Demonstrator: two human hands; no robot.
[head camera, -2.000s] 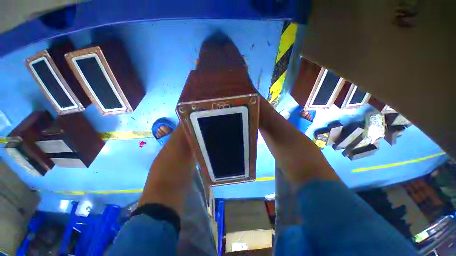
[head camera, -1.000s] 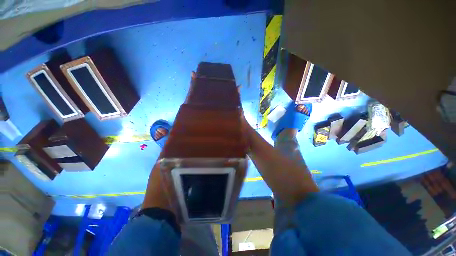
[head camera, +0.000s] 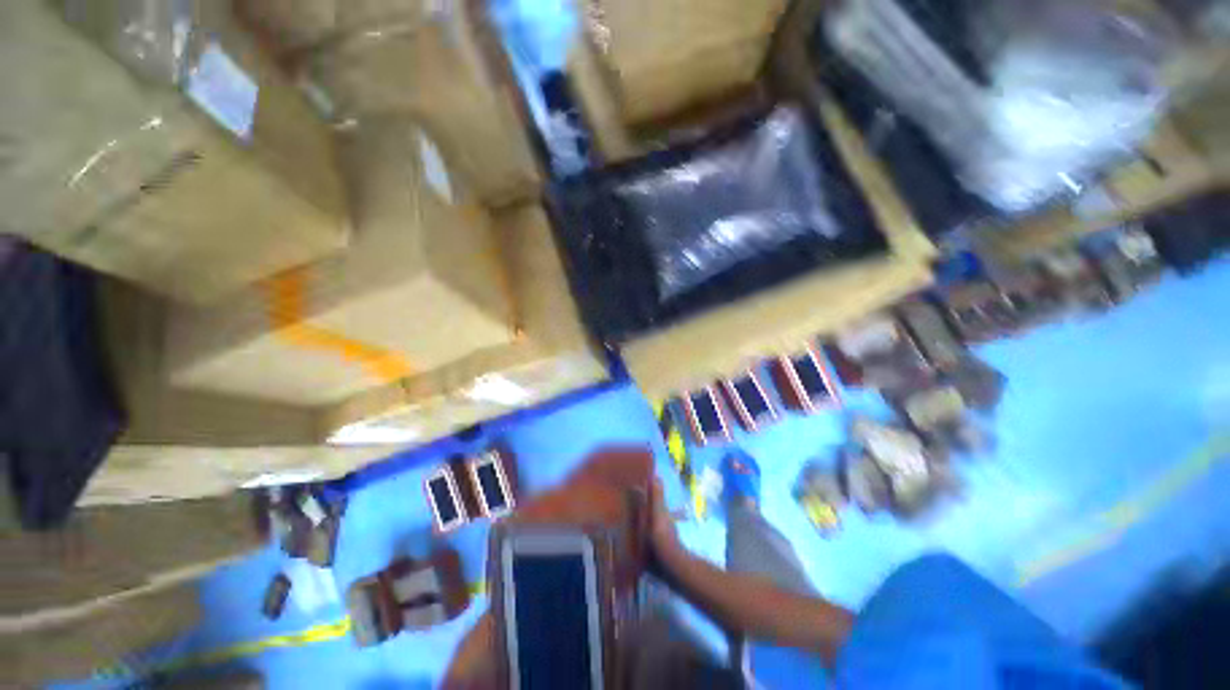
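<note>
A tall brown stack of fixture frames (head camera: 550, 613) is at the bottom centre, close to the camera. Its near end shows a dark panel inside a white border. My right hand (head camera: 661, 519) holds the stack's right side, with the fingers partly hidden. My left forearm (head camera: 468, 661) shows at the stack's lower left; the left hand itself is hidden behind the stack. The picture is blurred.
Cardboard cartons (head camera: 405, 270) fill the upper left. An open carton with black lining and clear plastic (head camera: 735, 202) is at top centre. More brown stacks (head camera: 749, 398) stand on the blue floor (head camera: 1120, 391) to the right, others (head camera: 409, 596) at the lower left.
The view has swung up and the cartons now show. The held stack sits lower in the picture. The floor stacks look smaller and farther off.
</note>
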